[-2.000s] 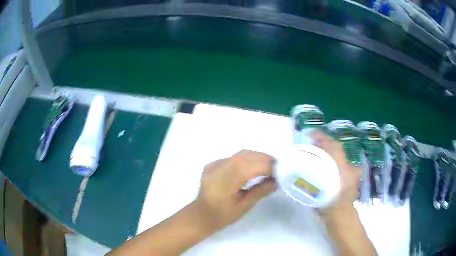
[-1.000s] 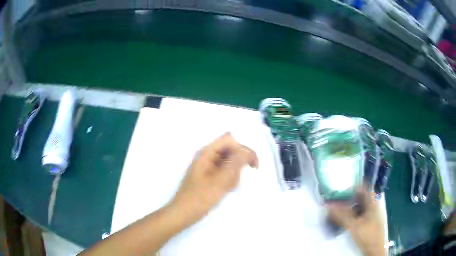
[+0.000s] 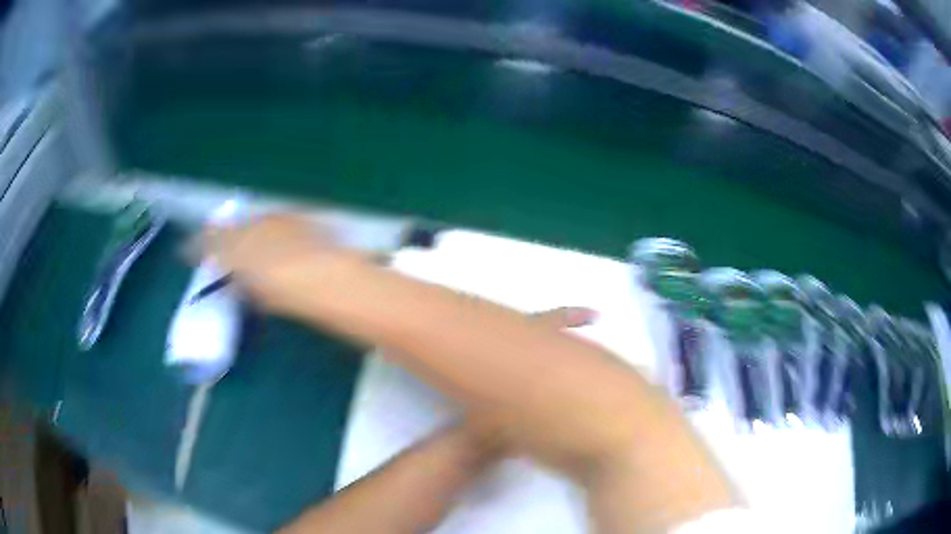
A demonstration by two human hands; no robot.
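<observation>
My right arm crosses over to the left. My blurred right hand [image 3: 263, 248] is over the narrow upper end of the white housing [image 3: 202, 332]. A thin dark tool, seemingly the tweezers [image 3: 212, 289], sticks out below its fingers across the housing. Whether the fingers also grip the housing is not clear. My left hand [image 3: 568, 316] is mostly hidden behind my right forearm, with only a fingertip showing above the white sheet [image 3: 490, 261]. Several open device halves [image 3: 683, 323] with green boards stand in a row at the right.
Another open device half [image 3: 120, 269] lies at the far left of the green bench [image 3: 287, 417]. The dark green conveyor belt [image 3: 469, 156] runs behind. Black tape [image 3: 420, 237] marks the sheet's back left corner. Brown cardboard [image 3: 99, 501] shows below left.
My right hand has let go of the device unit at the right and swung left to the white housing. My right forearm now covers my left hand. The view has shifted.
</observation>
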